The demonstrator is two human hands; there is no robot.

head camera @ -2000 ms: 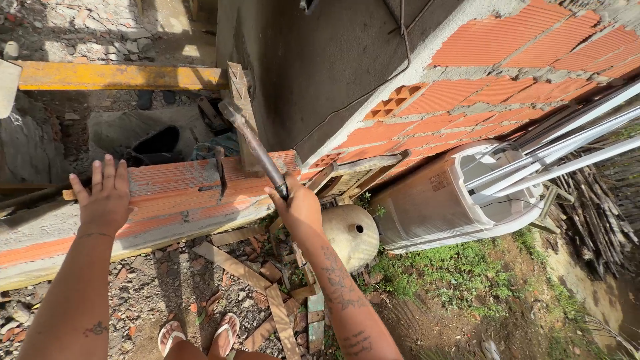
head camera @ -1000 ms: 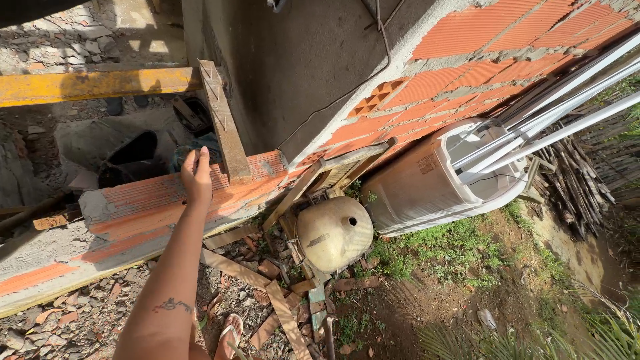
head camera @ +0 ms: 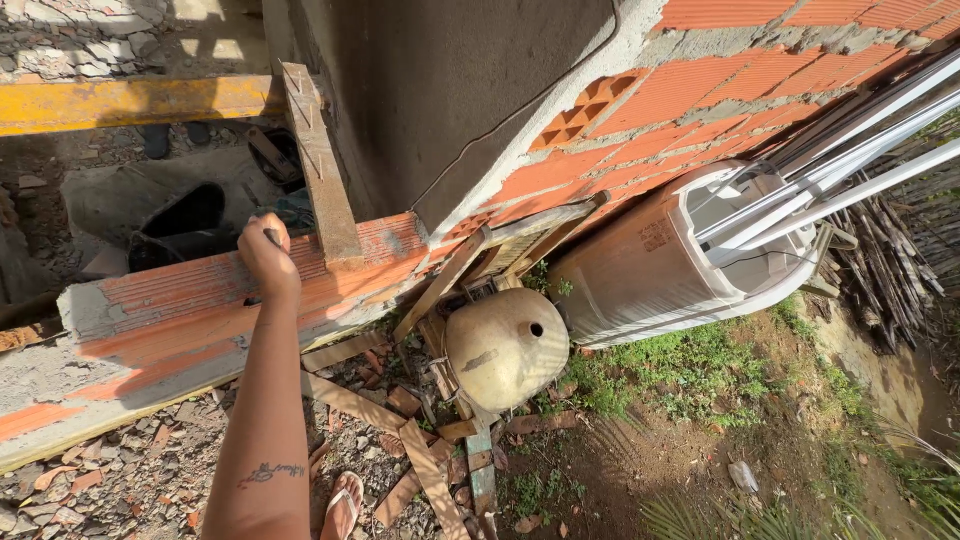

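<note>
My left hand [head camera: 268, 244] is closed around a thin dark object, mostly hidden by the fingers, at the top edge of a low hollow-brick wall [head camera: 180, 281]. Below the hand, a small dark piece [head camera: 253, 301] shows against the wall's face. Just right of the hand, a wooden board with nails sticking out [head camera: 319, 165] rests with its near end on the bricks and its far end by a yellow beam [head camera: 135, 101]. My right hand is out of view, and no hammer can be seen.
Beyond the wall lie a black container [head camera: 187, 214] and a pair of dark shoes [head camera: 156, 140]. A rounded beige tank [head camera: 506, 349], wooden frame [head camera: 450, 281] and large white tank [head camera: 630, 259] holding long white bars stand at right. Loose planks [head camera: 431, 480] and rubble lie near my sandalled foot.
My right hand, which held a hammer across the wall two seconds ago, has left the view. My left hand has moved right along the wall, from open on the bricks to closed near the nailed board.
</note>
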